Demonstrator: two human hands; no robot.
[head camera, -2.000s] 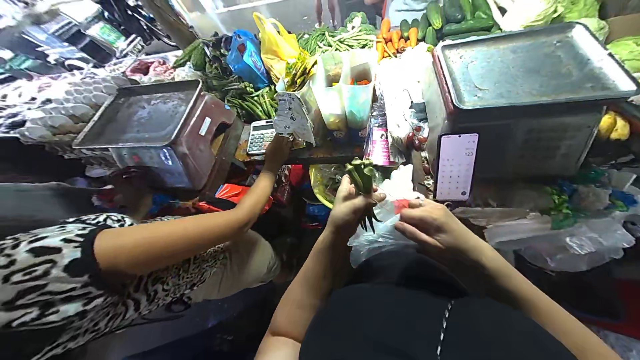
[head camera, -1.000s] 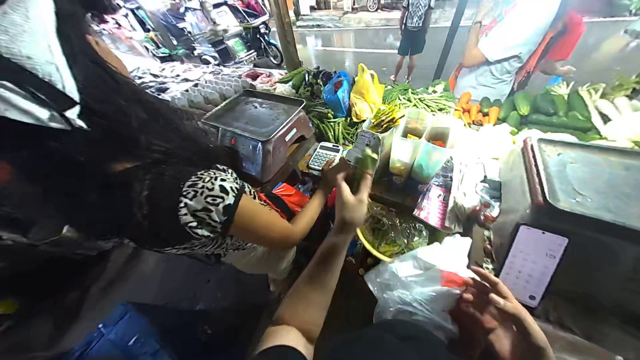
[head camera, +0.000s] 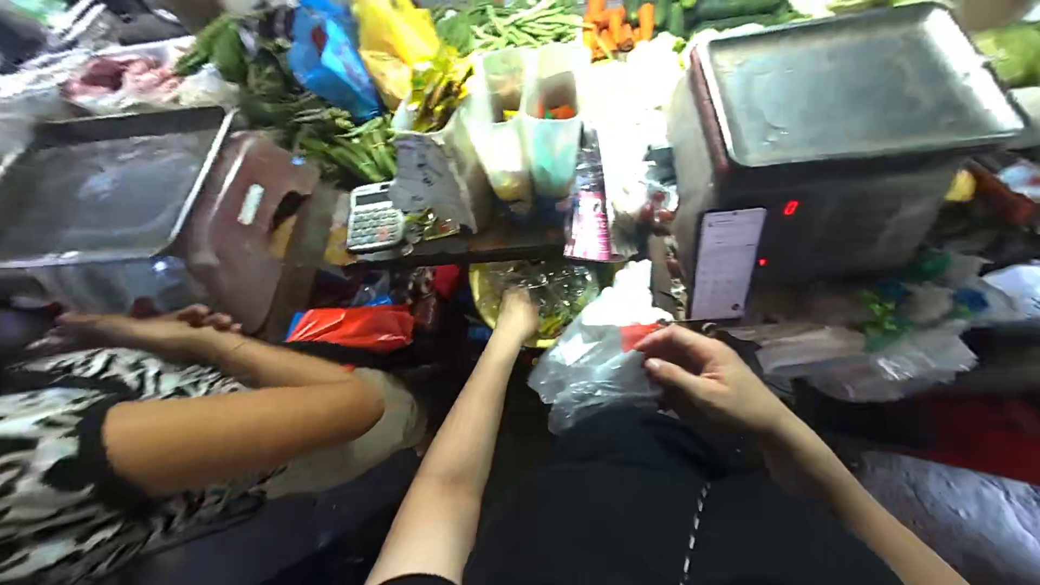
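Note:
My left hand (head camera: 517, 315) reaches into a yellow basin (head camera: 485, 294) that holds clear plastic and some greens; its fingertips are hidden, so a grip cannot be made out. My right hand (head camera: 691, 370) is half curled beside the red part of a bunch of plastic bags (head camera: 597, 357); whether the fingers pinch it is unclear. Above the basin stand clear plastic containers (head camera: 552, 138) with small goods inside. A calculator (head camera: 374, 219) lies to their left, beside a piece of grey cardboard (head camera: 431, 179). A phone (head camera: 725, 264) leans on the front of the right scale.
A weighing scale with a metal tray (head camera: 861, 81) stands at the right, another scale (head camera: 114, 187) at the left. Green beans (head camera: 524, 24), carrots (head camera: 617, 28) and a blue plastic bag (head camera: 329, 61) are at the back. A co-worker's arm (head camera: 244, 422) is close on the left.
My left hand, which held green vegetables two seconds ago, has moved down into the yellow basin. The co-worker's hand has drawn back from the calculator. The view has swung.

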